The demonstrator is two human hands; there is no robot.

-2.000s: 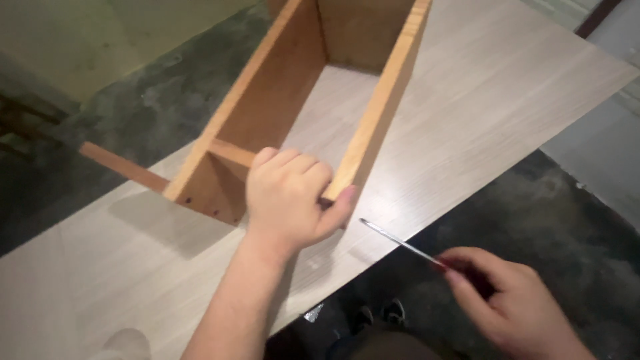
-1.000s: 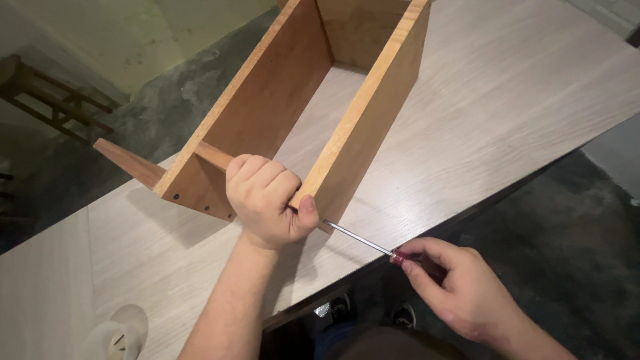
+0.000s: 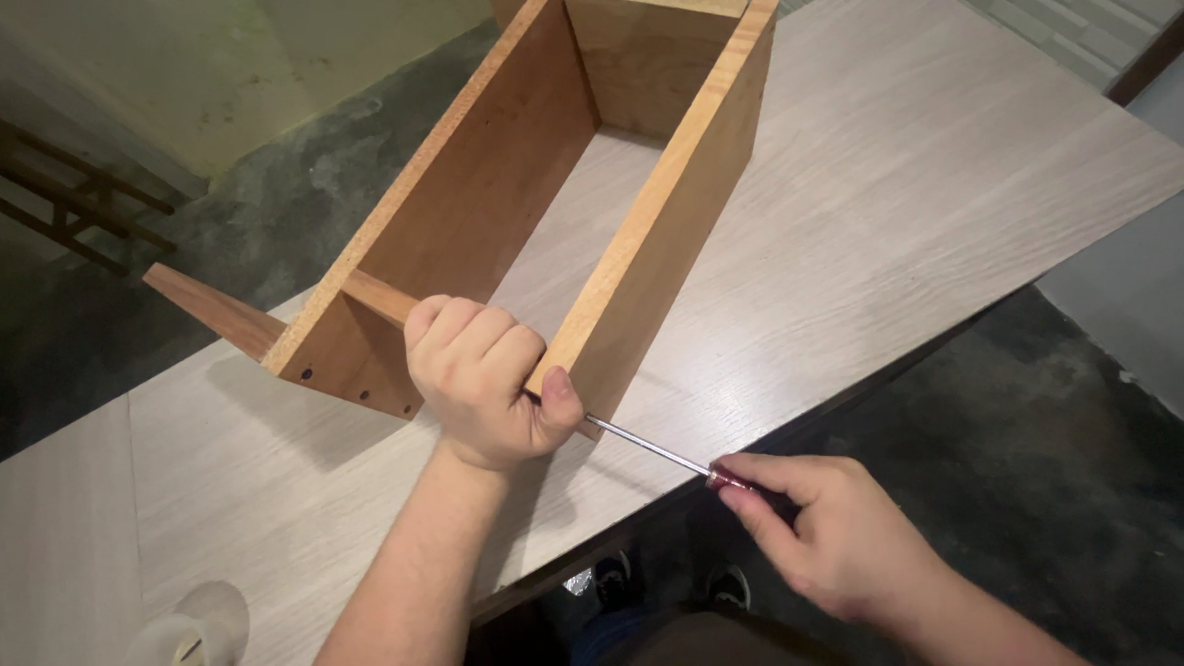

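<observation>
A wooden frame (image 3: 684, 199) made of joined boards lies on a pale wood-grain table (image 3: 888, 185). My left hand (image 3: 476, 384) is closed around the near end of the frame, its thumb over the corner of the right-hand board. My right hand (image 3: 832, 527) grips the dark red handle of a screwdriver (image 3: 652, 448). The steel shaft points up and left, and its tip is at the outer face of that board's near end, just beside my left thumb. Whether the tip sits in a screw cannot be seen. Dark holes or screw heads show on the left board's near end.
A narrow wooden piece (image 3: 213, 310) juts out from the frame's left side. At the bottom left stands a translucent round container (image 3: 180, 640) with a small dark item inside. A wooden stool (image 3: 74, 208) is on the dark floor beyond. The table's near edge runs above my shoes (image 3: 728, 587).
Two seconds ago the screwdriver tip was apart from the frame; my right hand has brought it to the board's near end. My left hand keeps its hold on the frame.
</observation>
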